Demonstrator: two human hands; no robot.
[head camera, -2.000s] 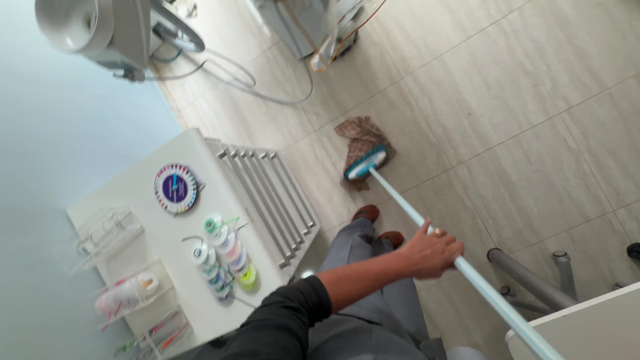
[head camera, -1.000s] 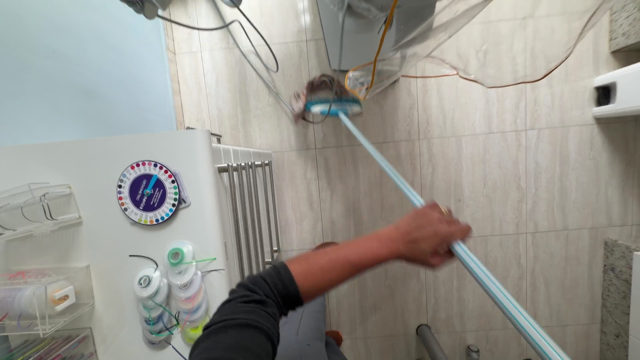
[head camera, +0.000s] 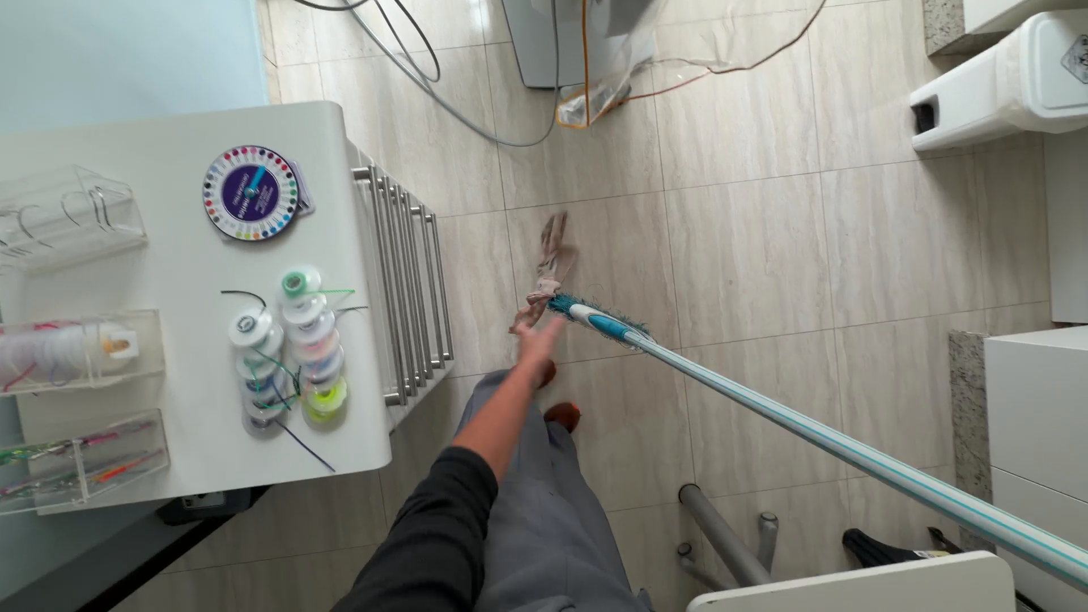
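My left hand (head camera: 537, 347), blurred, reaches in beside the end of a broom or brush with teal bristles (head camera: 608, 318). A brownish, twisted cloth (head camera: 548, 276) is at the tip of the bristles, close to my fingers. Whether the fingers grip the cloth or only come near it cannot be told. The head's white and teal pole (head camera: 816, 432) slants down to the right and leaves the view at the right edge. My right hand is not in view.
At left stands a white cart (head camera: 191, 463) with thread spools (head camera: 323, 399), a round colour chart (head camera: 252, 193) and clear acrylic holders (head camera: 81, 353). A grey cable (head camera: 459, 115) trails near a machine base (head camera: 535, 51). A white bin (head camera: 1003, 85) and metal legs (head camera: 722, 535) are at right.
My left hand has let go of the pole and moved to the brush head. The cloth, bunched under the head near the machine base a second ago, now dangles twisted at its end, nearer my feet.
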